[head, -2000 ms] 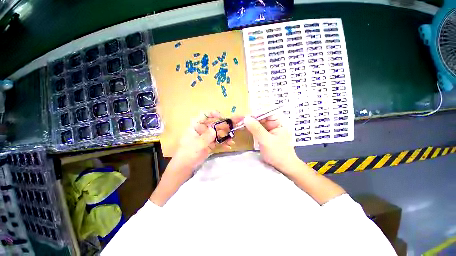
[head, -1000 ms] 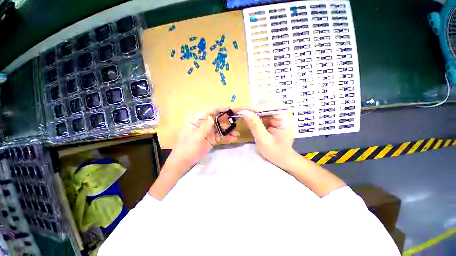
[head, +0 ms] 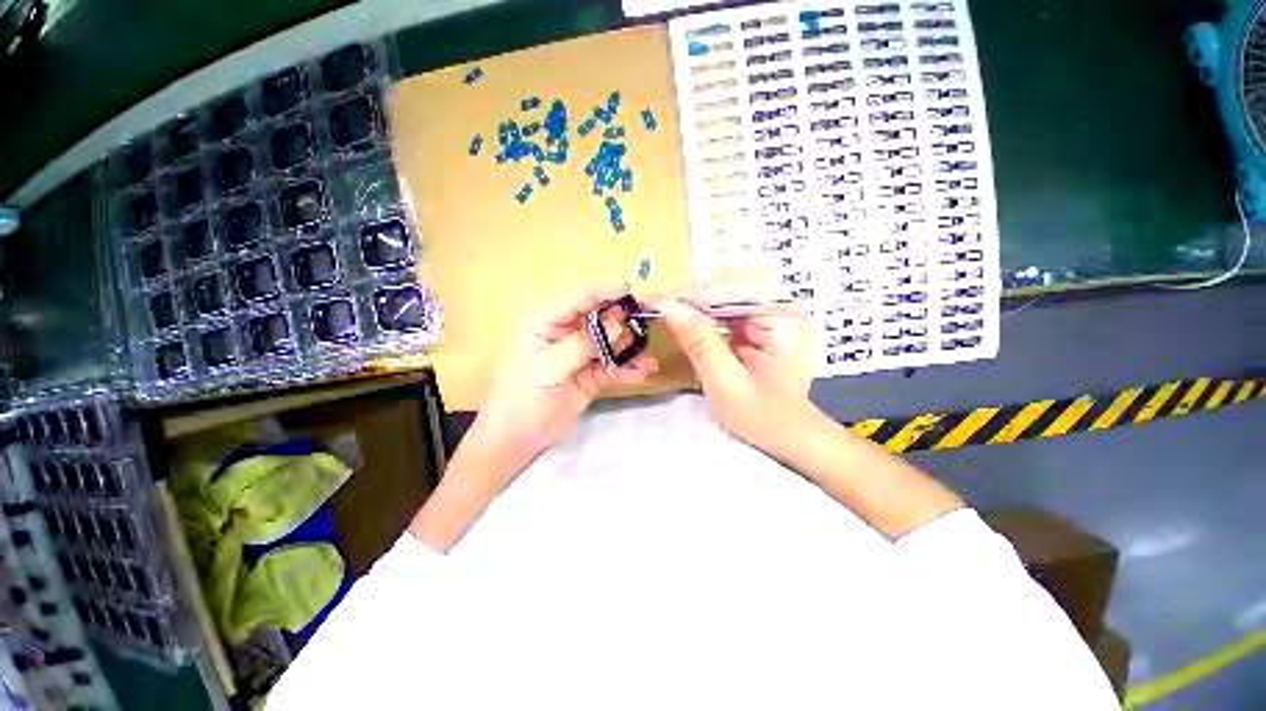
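My left hand (head: 553,375) holds a black rounded-square watch case (head: 605,338) with an open centre, above the near edge of the tan work board (head: 486,278). My right hand (head: 750,364) holds thin silver tweezers (head: 743,306); their tip is at the right side of the case. Whether the tip grips a part is too small to tell. Small blue pieces (head: 608,167) lie in loose piles on the board. The white carrier sheet (head: 848,364) lies right of the board, with columns of small dark components (head: 833,132); its leftmost column shows tan slots.
A clear blister tray (head: 257,222) with black frames lies left of the board. More trays (head: 90,528) stand lower left. A box holds yellow-green cloth (head: 285,493). A turquoise fan (head: 1222,84) is at upper right, above black-yellow floor tape (head: 1027,424) and a brown carton (head: 1055,556).
The view has shifted, so the board and sheet sit higher than two seconds ago. The watch case has turned slightly in my left hand. The tweezers lie flatter, still against the case.
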